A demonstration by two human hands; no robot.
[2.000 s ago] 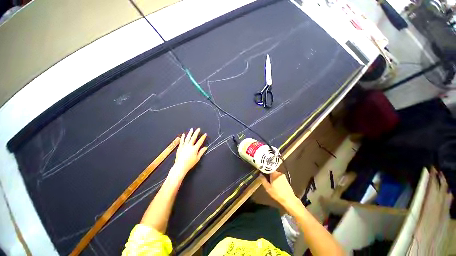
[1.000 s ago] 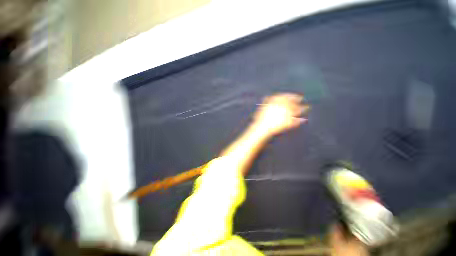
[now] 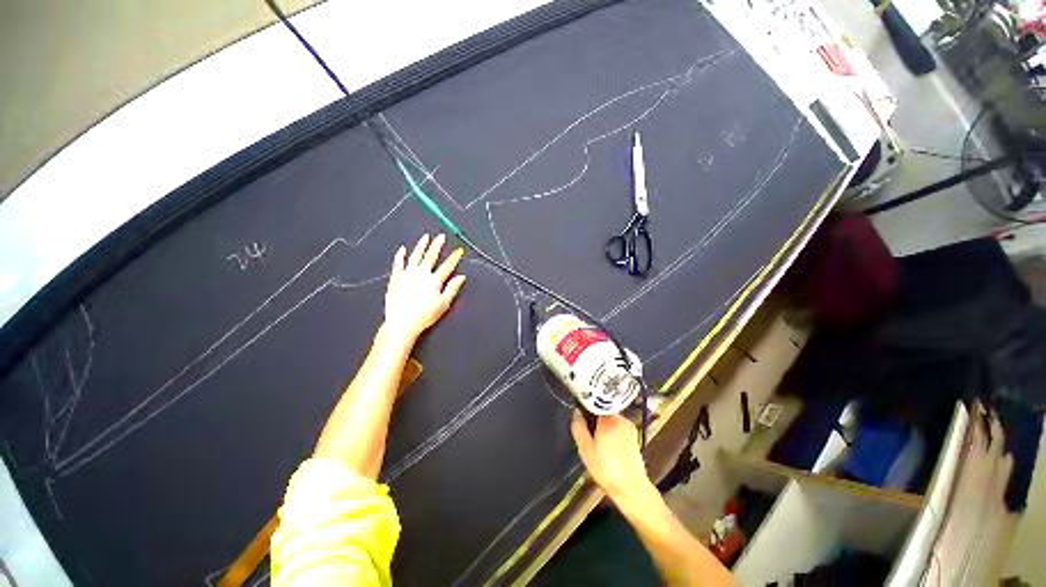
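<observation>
The dark fabric lay [image 3: 275, 378] is stacked in plies with thin chalk outlines on top. The electric cutting machine [image 3: 591, 365], a pale cylinder with a red label, stands on the lay near its yellow-edged near side. My right hand [image 3: 611, 447] grips its handle, which is mostly hidden under the motor body. My left hand [image 3: 421, 287] lies flat on the lay with fingers apart, left of the machine. The wooden ruler [image 3: 248, 557] lies partly hidden under my left forearm. Tailor's shears [image 3: 634, 218] lie on the lay beyond the machine.
The power cord [image 3: 430, 204], with a green taped section, hangs across the lay to the machine. Beige fabric [image 3: 103, 80] lies on the far side of the white table. A dark red cloth [image 3: 841, 266] and a shelf with cloth scraps [image 3: 877, 505] are at the right.
After a blurred head swing, the view is back over the lay. My left hand has moved off the ruler's end to farther up the fabric. My right hand keeps hold of the machine.
</observation>
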